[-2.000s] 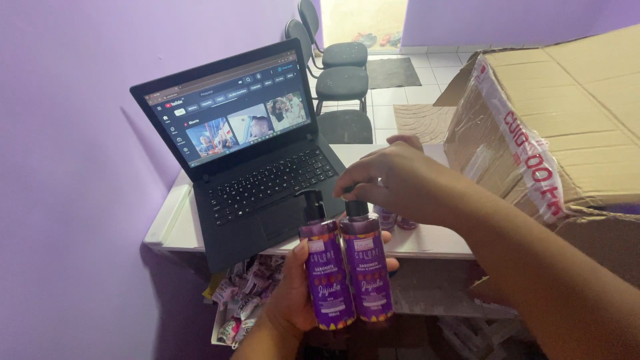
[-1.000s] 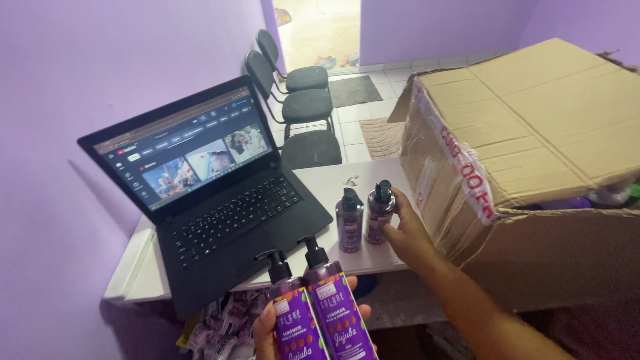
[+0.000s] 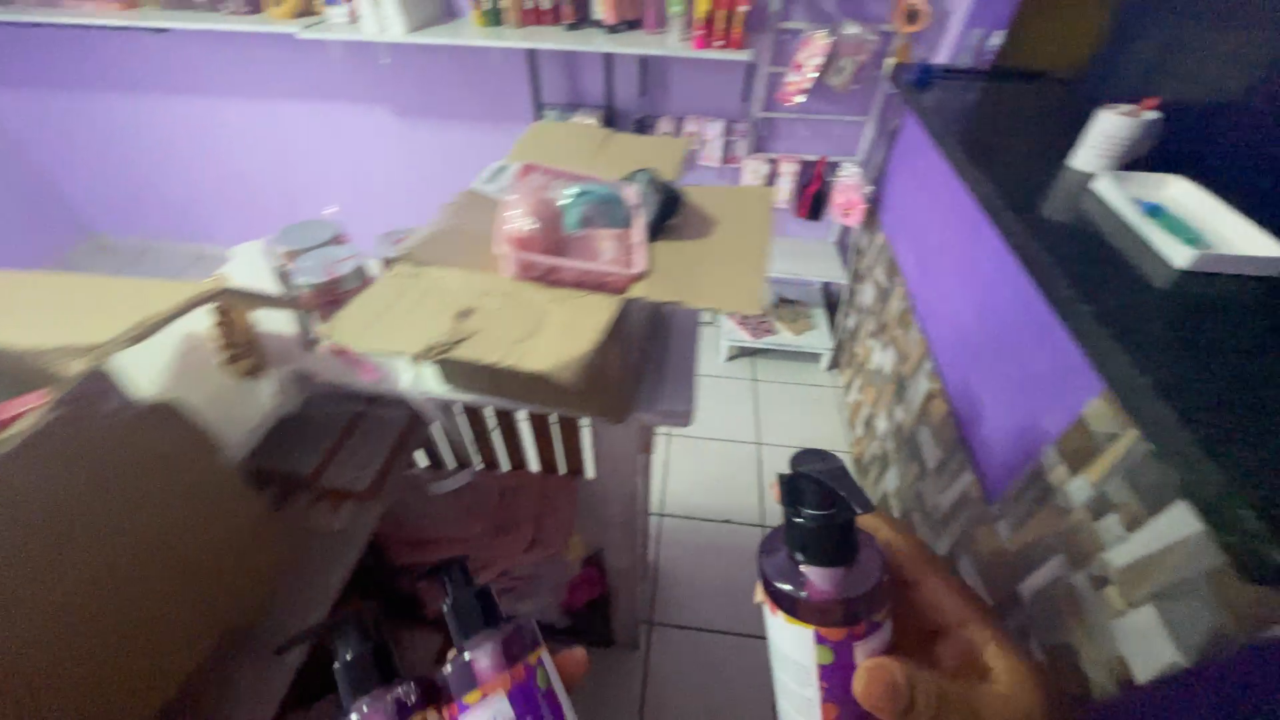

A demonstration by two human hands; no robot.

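My right hand (image 3: pixel 940 640) is closed around a purple pump bottle (image 3: pixel 825 600) with a black pump head, held upright at the lower right. At the lower edge of the view are two more purple pump bottles, one nearer the middle (image 3: pixel 505 665) and one to its left (image 3: pixel 375 675), both with black pumps. Only a fingertip of my left hand (image 3: pixel 571 667) shows, beside the nearer of these two; the rest of that hand is below the view. The picture is blurred.
Opened cardboard (image 3: pixel 480 310) lies on a slatted unit, with a pink basket (image 3: pixel 575 270) of wrapped things on top. A large cardboard box (image 3: pixel 130 540) stands at the left. A dark counter (image 3: pixel 1150 330) with a white tray (image 3: pixel 1190 225) runs along the right. Tiled floor (image 3: pixel 710 560) lies between.
My right hand, which was at a bottle on the white table, now holds a bottle up at the right. The view has turned far away from the laptop.
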